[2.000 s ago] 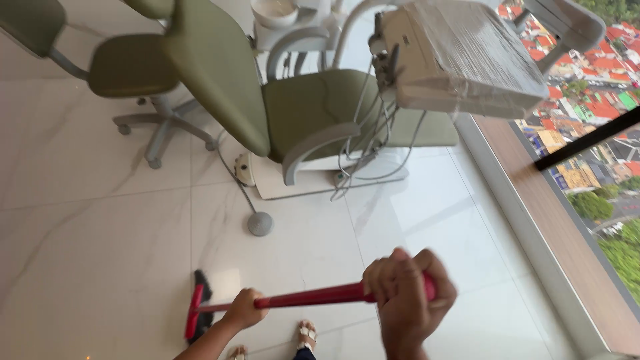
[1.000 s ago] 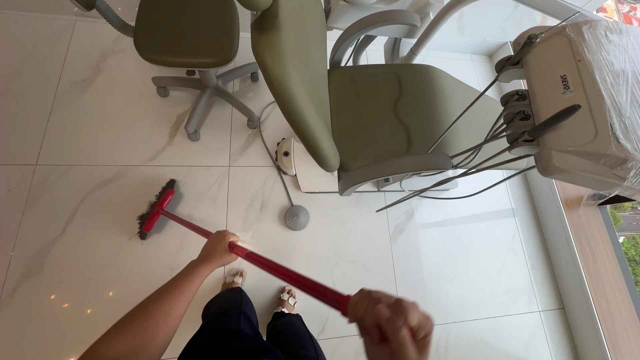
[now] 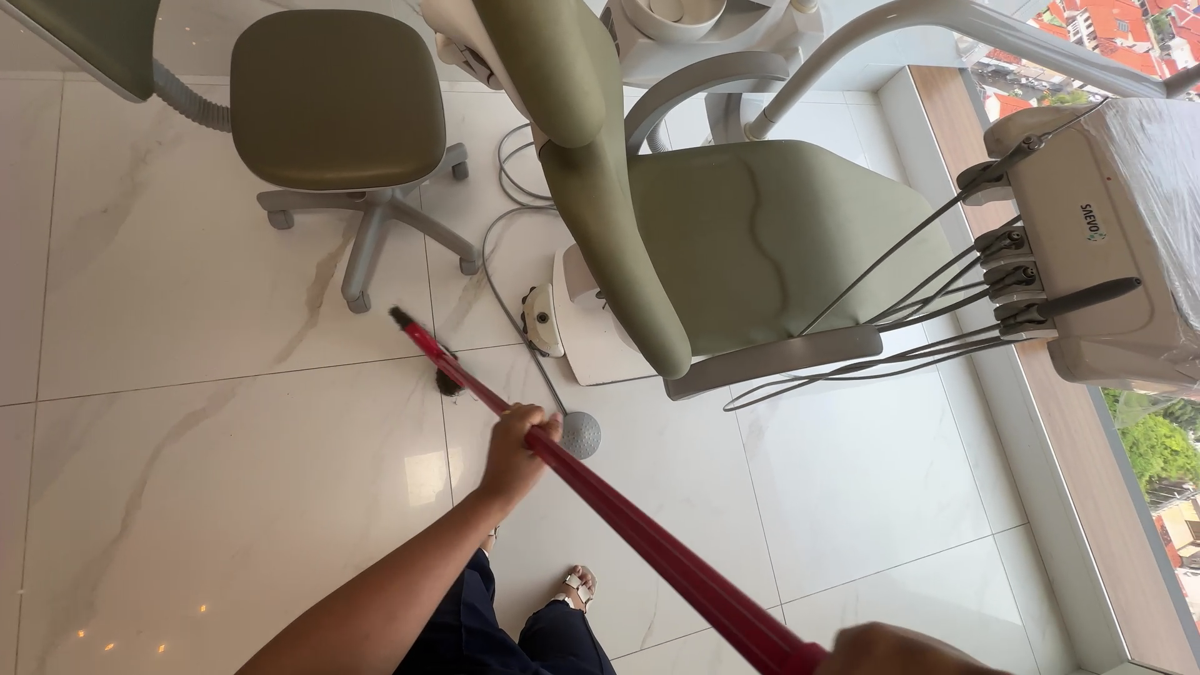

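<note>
A broom with a red handle (image 3: 656, 544) slants from the lower right up to the middle left. My left hand (image 3: 518, 452) grips the handle partway down, just left of the grey round foot pedal (image 3: 581, 436). My right hand (image 3: 900, 649) is closed round the handle's upper end at the bottom edge, partly cut off by the frame. The red broom head (image 3: 427, 347) with dark bristles is over the marble-look tile floor (image 3: 234, 487), between the stool's base and the foot pedal. Whether the bristles touch the floor I cannot tell.
A green wheeled stool (image 3: 337, 98) stands at the upper left. The green dental chair (image 3: 778, 234) fills the upper middle, with a grey cable (image 3: 502, 291) on the floor beside it. Its plastic-wrapped instrument unit (image 3: 1116, 244) and hanging hoses are by the window ledge (image 3: 1078, 469). My feet are below.
The broom head has moved from left of the foot pedal toward the stool's base and dental chair. Both hands have stayed on the handle. The view has shifted.
</note>
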